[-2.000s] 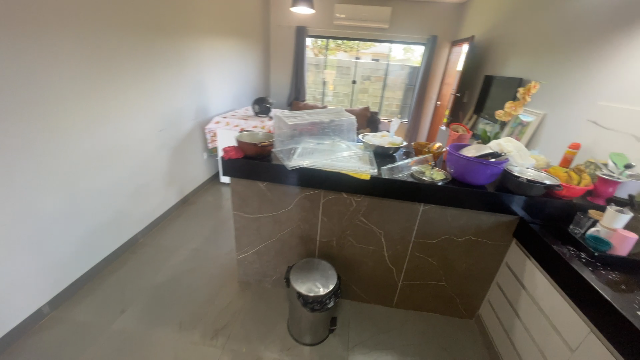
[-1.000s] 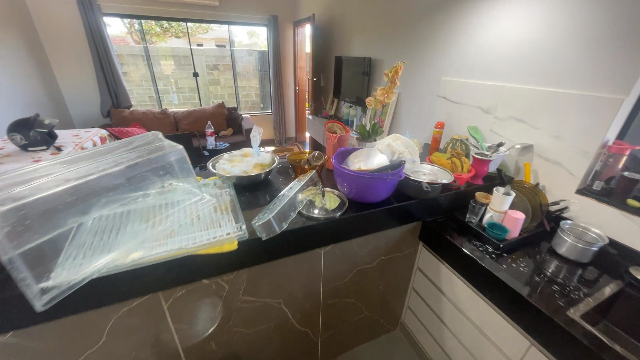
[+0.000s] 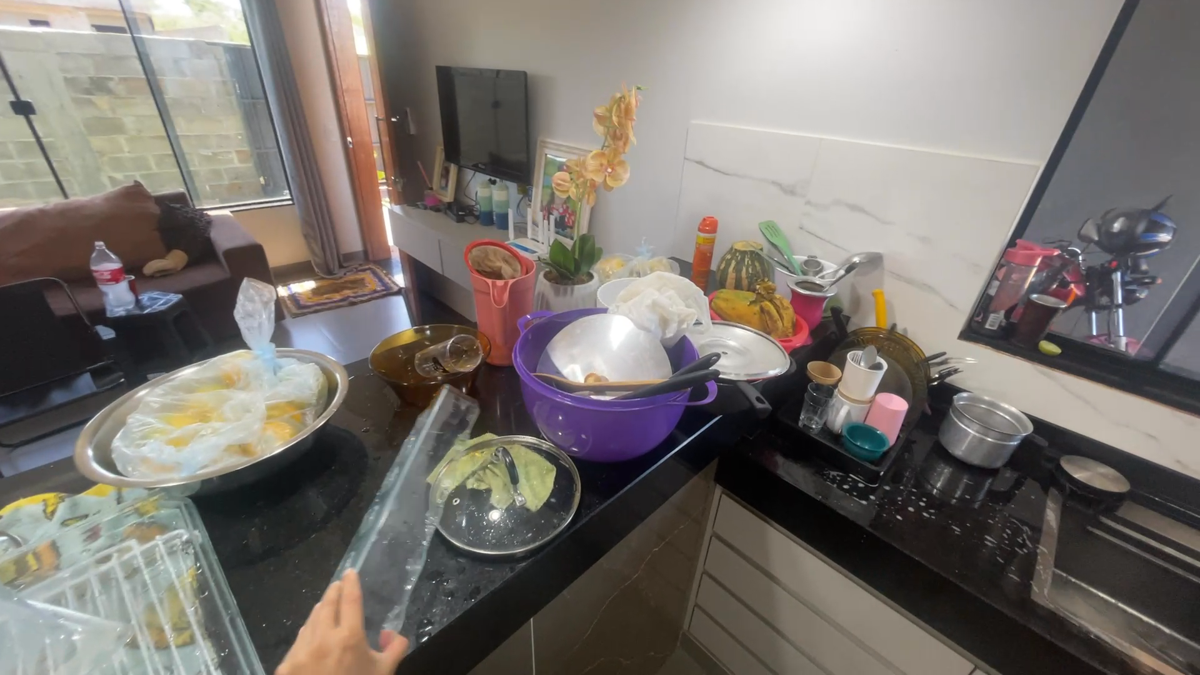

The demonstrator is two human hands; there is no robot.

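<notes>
My left hand (image 3: 345, 626) is at the bottom edge, around the near end of a long clear plastic bin (image 3: 408, 511), fingers at its left side and thumb at its right. The bin's far end points towards an amber glass bowl (image 3: 412, 370) with a clear glass lying in it. Just right of the bin, a glass pot lid (image 3: 511, 497) with limp green leaves lies on the black counter. Beyond it stands a purple plastic basin (image 3: 609, 412) holding a metal bowl, a white cloth and dark-handled utensils. My right hand is out of view.
A metal basin (image 3: 328, 412) holding bagged yellow food stands left, behind a clear tray with a white rack (image 3: 122, 600). A red pitcher (image 3: 502, 309) and potted orchid (image 3: 567, 291) stand behind. Right are a dish rack (image 3: 834, 441), metal pot (image 3: 984, 431) and sink (image 3: 1106, 581).
The view has moved in to the counter and turned right. My left hand has come into view at the clear plastic bin, which earlier lay on the counter with no hand on it.
</notes>
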